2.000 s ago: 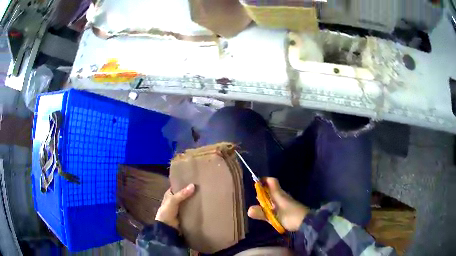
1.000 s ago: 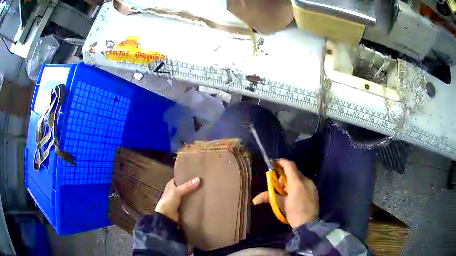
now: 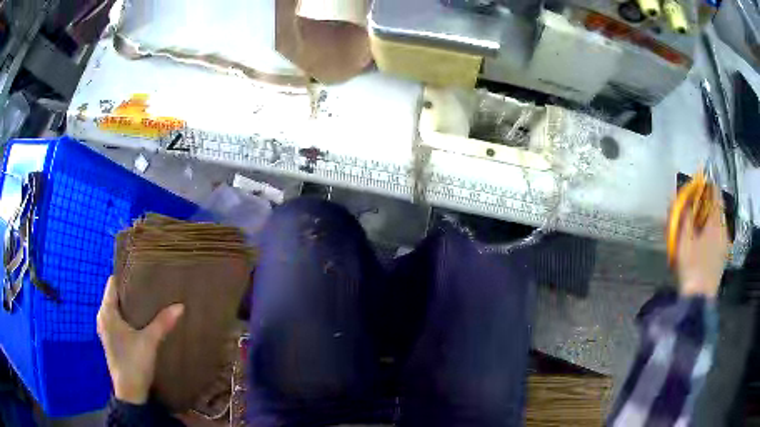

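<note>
A thick stack of brown cut fabric pieces [image 3: 187, 292] is at the left, between the blue crate and my left knee, its layered edges facing the table. My left hand [image 3: 133, 338] grips its left side, thumb on top and fingers along the edge. My right hand [image 3: 702, 250] is far right at the end of the machine table, on the orange scissors handles [image 3: 690, 208]. The blades are not clearly visible. Whether the stack rests on other pieces cannot be told.
The blue crate [image 3: 75, 292] stands at far left, strips draped over its rim. The white machine table [image 3: 250, 108] crosses ahead, with lint near the machine plate [image 3: 492, 154]. A brown stack [image 3: 567, 400] lies at lower right, beyond my dark-trousered knees [image 3: 317, 325].
My left hand has moved left, off the lap to beside the crate. My right hand has carried the scissors far right to the table end. The tan stack is gone from the lap.
</note>
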